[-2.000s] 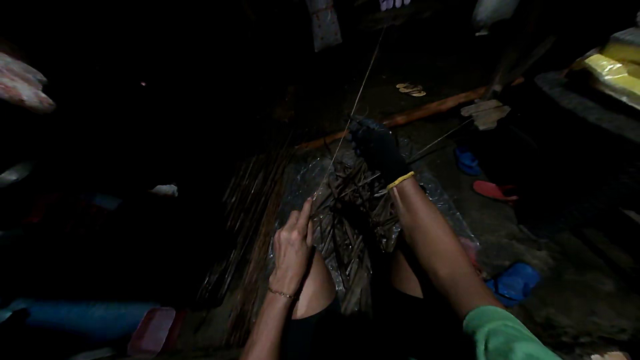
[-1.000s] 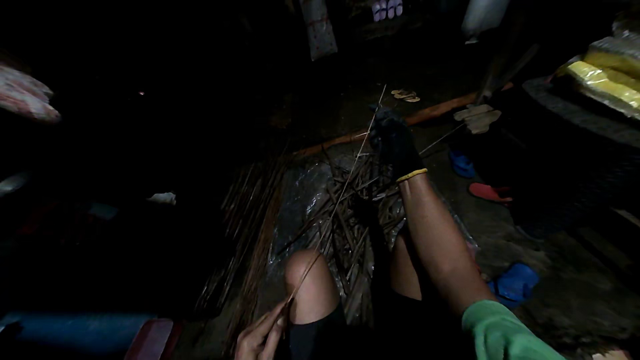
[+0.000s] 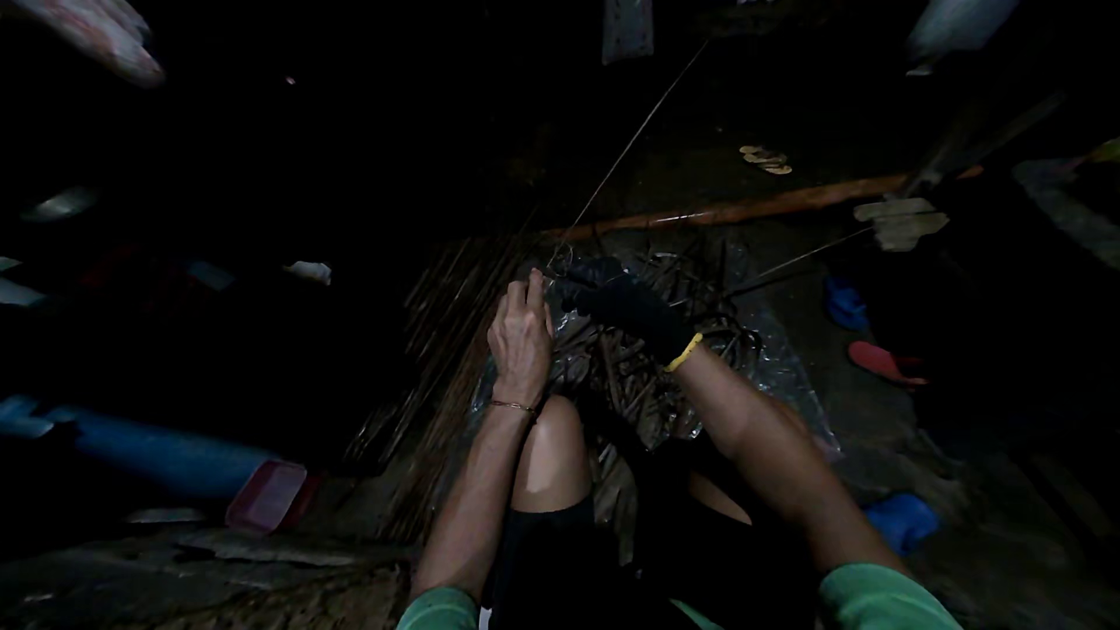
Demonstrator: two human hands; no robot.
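Observation:
My bare left hand (image 3: pixel 522 337), with a bracelet at its wrist, has its fingertips at the lower end of a thin pale strand (image 3: pixel 626 149). Close beside it on the right is my right hand (image 3: pixel 617 302), in a black glove with a yellow cuff; its fingers curl near a small loop in the strand. The strand slants up and to the right, away from both hands. Under the hands, dark strips that look like plant stalks (image 3: pixel 626 372) lie in a loose heap on a clear plastic sheet (image 3: pixel 792 372). The fingertips' exact hold is too dark to tell.
A bundle of long thin sticks (image 3: pixel 451 306) lies left of the sheet. An orange-brown pole (image 3: pixel 770 206) crosses behind it. At right are a blue slipper (image 3: pixel 844 302), a red slipper (image 3: pixel 884 361) and a flat wooden piece (image 3: pixel 901 221). A pink container (image 3: pixel 267 496) stands lower left.
My left hand has moved forward from near my knee to beside the gloved right hand. The right hand has come back toward me. A small loop now shows in the strand between them.

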